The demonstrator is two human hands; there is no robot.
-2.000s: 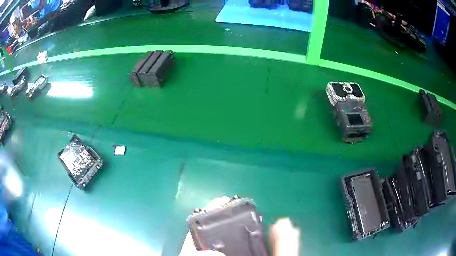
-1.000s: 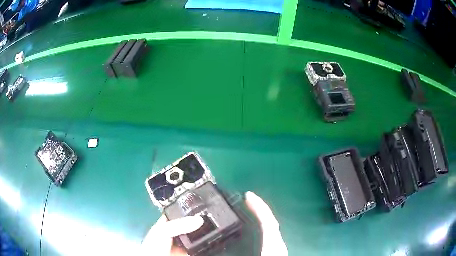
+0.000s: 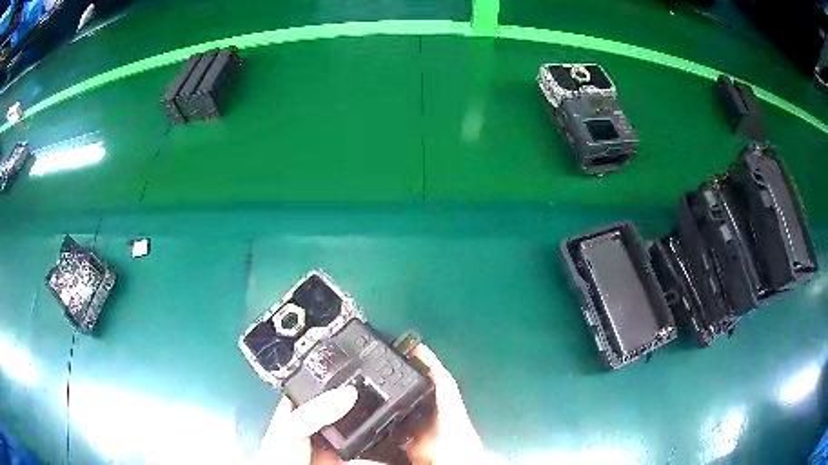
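An opened trail camera unit (image 3: 340, 372) is held at the bottom centre, tilted to the left. Its pale-edged face plate with a hexagonal ring lies at the upper left, and its dark body with buttons and a small screen at the lower right. My left hand (image 3: 304, 427) grips the unit's lower left, the thumb lying across the screen area. My right hand (image 3: 445, 418) is at the unit's right side, fingertip at a small clasp sticking out from the edge. The fingers under the unit are hidden, and both hands are cut off by the bottom edge.
A second opened unit (image 3: 590, 118) lies at back right. An empty housing (image 3: 620, 295) lies at right, beside several leaning dark housings (image 3: 722, 245). Black blocks stand at back left (image 3: 202, 86) and far right (image 3: 740, 103). A board-filled shell (image 3: 81, 283) and white square (image 3: 139, 247) are at left.
The unit first showed its plain back; it now shows its opened front. My right hand has closed in on its right side. The whole view has shifted, so bench items appear higher and further left.
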